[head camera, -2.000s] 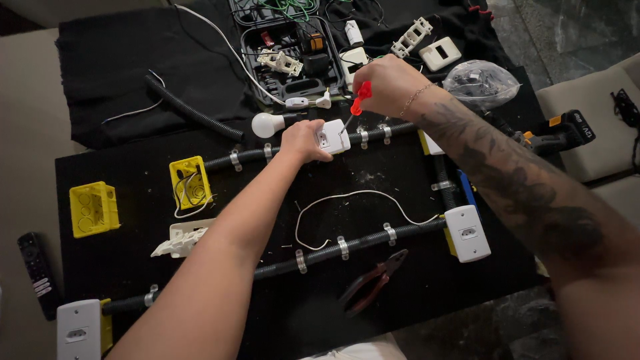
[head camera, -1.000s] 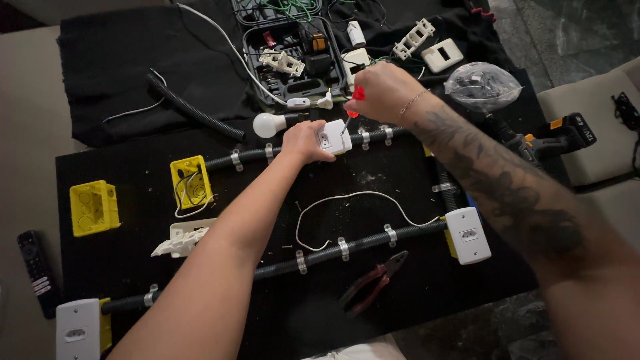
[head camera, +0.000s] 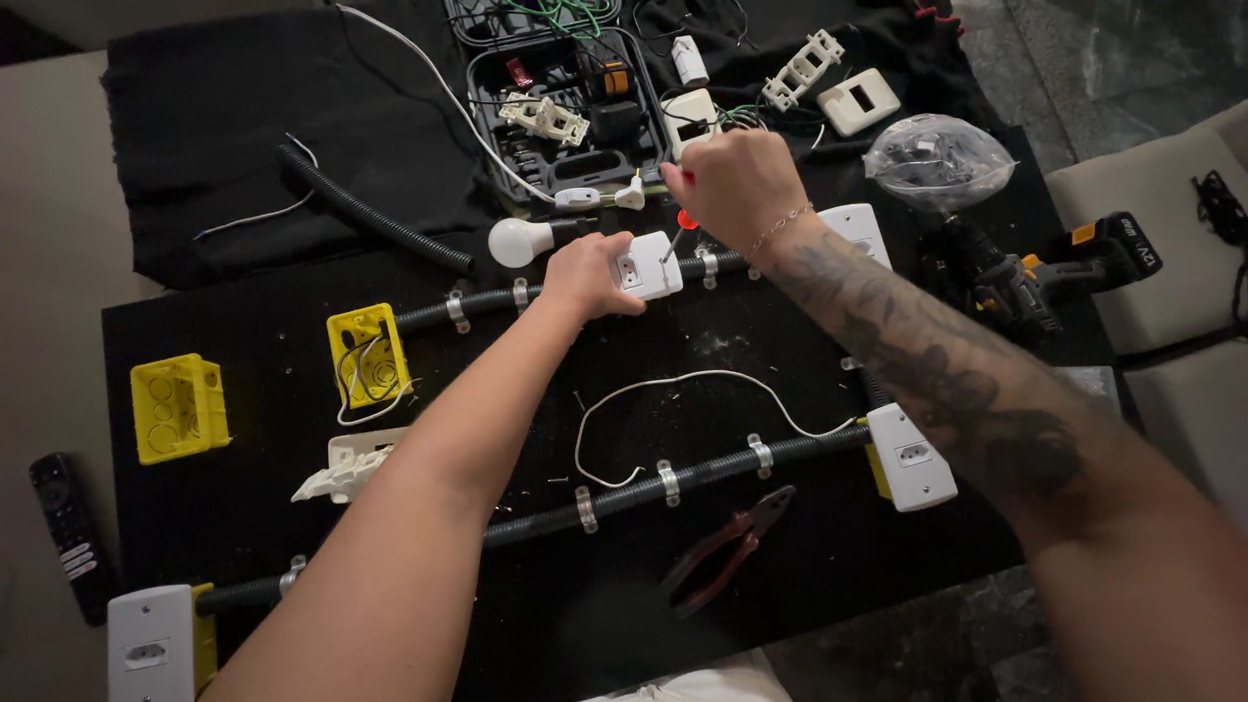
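Observation:
Near the middle of the board, my left hand (head camera: 590, 278) grips a white outlet cover plate (head camera: 653, 266) by its left end. My right hand (head camera: 743, 185) is closed around the red handle of a screwdriver (head camera: 686, 222), whose tip meets the plate's right part at a screw position. Black corrugated conduit (head camera: 694, 267) leaves the plate on its right side. On the left, this conduit run enters an open yellow electrical box (head camera: 367, 356) with black and white wires in it. A light bulb (head camera: 519, 242) lies just behind my left hand.
A toolbox (head camera: 565, 175) stands at the back; a cordless drill (head camera: 1053, 273) and a plastic bag (head camera: 939, 164) lie right. Pliers (head camera: 726, 551), a looped white wire (head camera: 682, 378) and a second yellow box (head camera: 178, 409) are on the black board (head camera: 546, 624). Outlet plates (head camera: 912, 456) sit at its corners.
My right hand and the screwdriver have turned a little and the handle is more hidden under the fist. My left hand stays on the plate.

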